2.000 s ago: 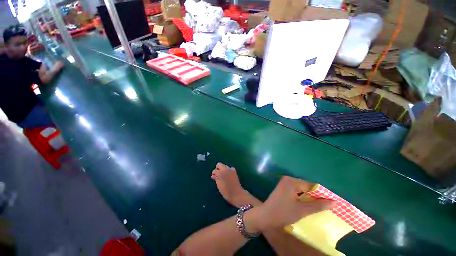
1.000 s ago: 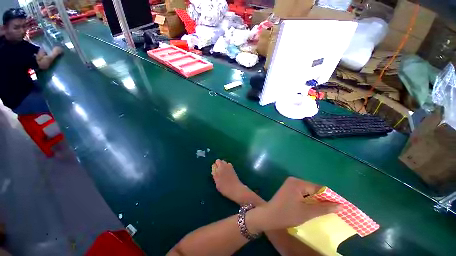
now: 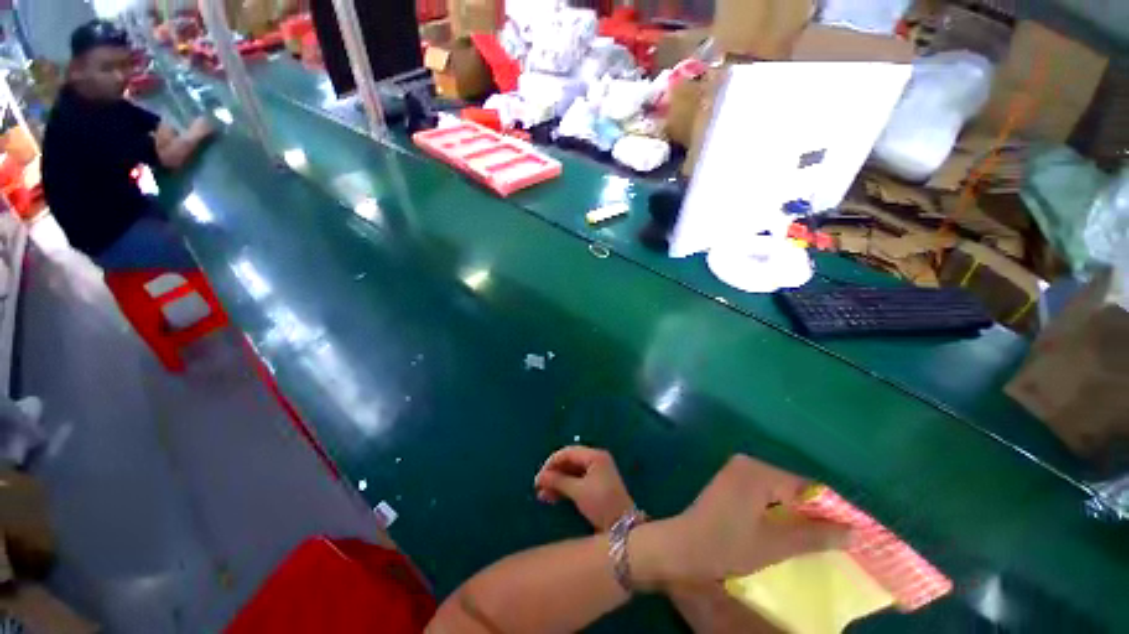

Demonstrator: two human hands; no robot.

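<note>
My left hand (image 3: 758,526), with a bracelet on its wrist, reaches in from the lower left and grips a yellow-backed sticker sheet (image 3: 811,592). Rows of small red round stickers show along the sheet's right strip. My left forearm crosses over my right one. My right hand (image 3: 588,486) is to the left of the sheet, low over the green workbench (image 3: 495,415). Its fingers are curled with the tips close to the thumb. Whether a tiny sticker is on them cannot be seen.
White scraps (image 3: 536,362) lie on the bench. Beyond are a red tray (image 3: 489,157), a white monitor (image 3: 792,149), a black keyboard (image 3: 885,311) and a brown carton (image 3: 1075,372). A red stool (image 3: 328,594) is at the lower left. A person (image 3: 105,161) sits at the far left.
The view has swung left, so the bench things appear further right. My right hand's fingers have curled in more and it sits lower in view. My left hand still grips the sheet.
</note>
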